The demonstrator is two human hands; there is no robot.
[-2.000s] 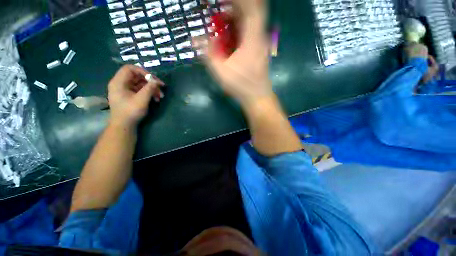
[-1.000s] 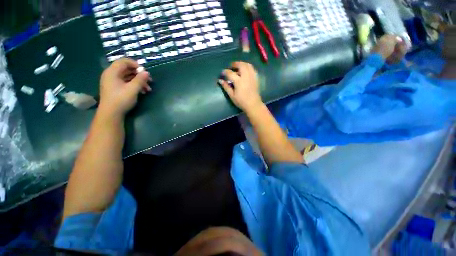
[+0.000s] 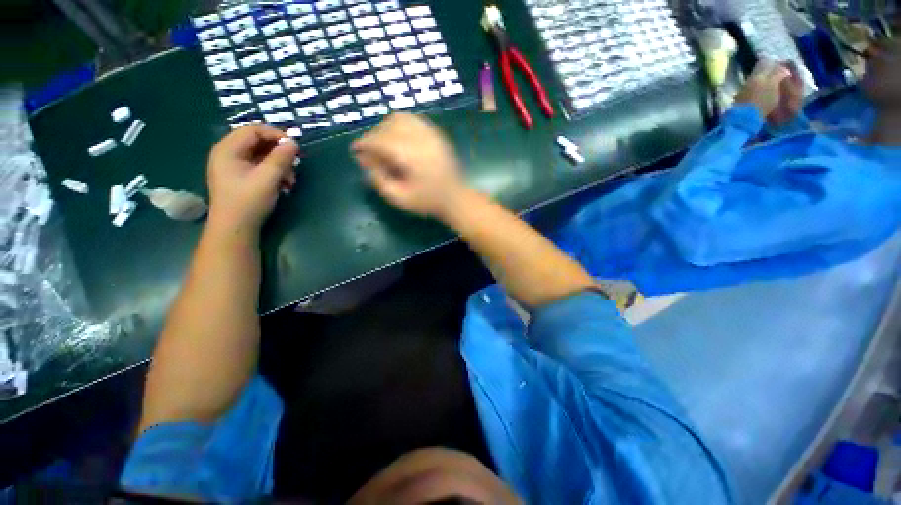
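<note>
My left hand (image 3: 247,176) is at the left centre of the bench, fingertips closed on a small white housing (image 3: 286,142) that shows only in part. My right hand (image 3: 410,166) is blurred, to the right of my left hand and apart from it, with fingers curled; whether it holds anything cannot be told. The parts tray (image 3: 326,64), with rows of white parts, lies just beyond my hands. The glue bottle (image 3: 178,204) lies on its side left of my left hand, beside several loose white housings (image 3: 102,147).
Red-handled pliers (image 3: 521,82) and a small purple stick (image 3: 486,87) lie right of the tray. A second dense tray (image 3: 613,49) and loose white pieces (image 3: 570,149) are further right. A plastic bag of housings (image 3: 30,237) is at far left. A neighbour's blue sleeve (image 3: 706,178) is at right.
The pliers, earlier in my right hand, lie on the bench. My right hand has moved left toward my left hand. White pieces now show below the second tray.
</note>
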